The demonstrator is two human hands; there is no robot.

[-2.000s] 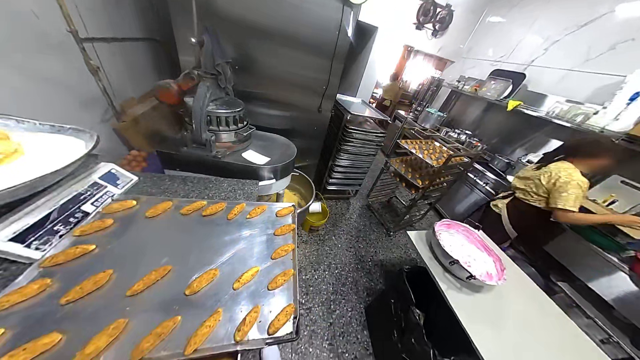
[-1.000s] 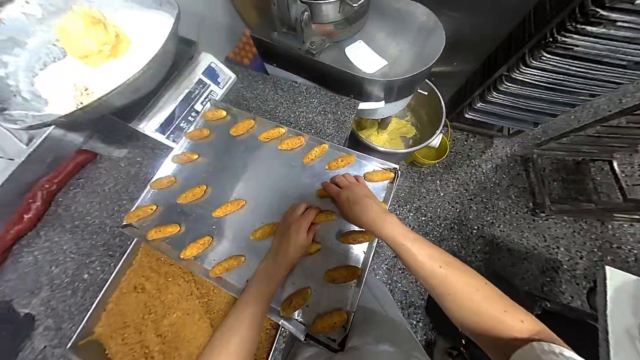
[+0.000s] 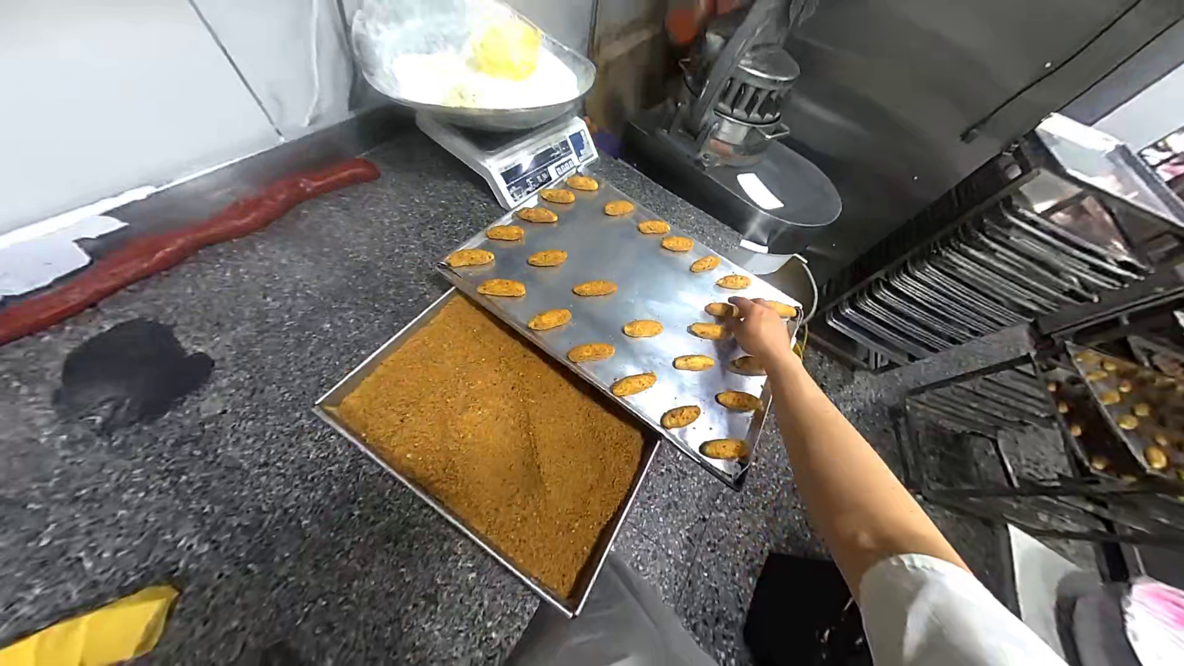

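Note:
Rows of oval, crumb-coated dough pieces (image 3: 595,289) lie on a flat metal baking tray (image 3: 620,248). My right hand (image 3: 760,329) reaches over the tray's right end, its fingertips at one of the pieces; whether they grip it cannot be told. My left hand is out of view. Under the tray's near left edge sits a deeper rectangular metal pan (image 3: 444,516) filled with orange-brown crumbs (image 3: 499,425). The baking tray partly overlaps this pan.
A digital scale (image 3: 536,166) carries a wide metal bowl (image 3: 499,116) of white powder and a yellow mass. Beyond the tray stands a mixer (image 3: 749,102). A red rolled cloth or plastic (image 3: 250,217) and a yellow wrapper (image 3: 102,634) lie on the speckled counter. Tray racks (image 3: 990,277) stand right.
A second ago both my hands were over the tray; now only the right is there, and the left has left the view. The view has shifted, showing more of the crumb pan and counter.

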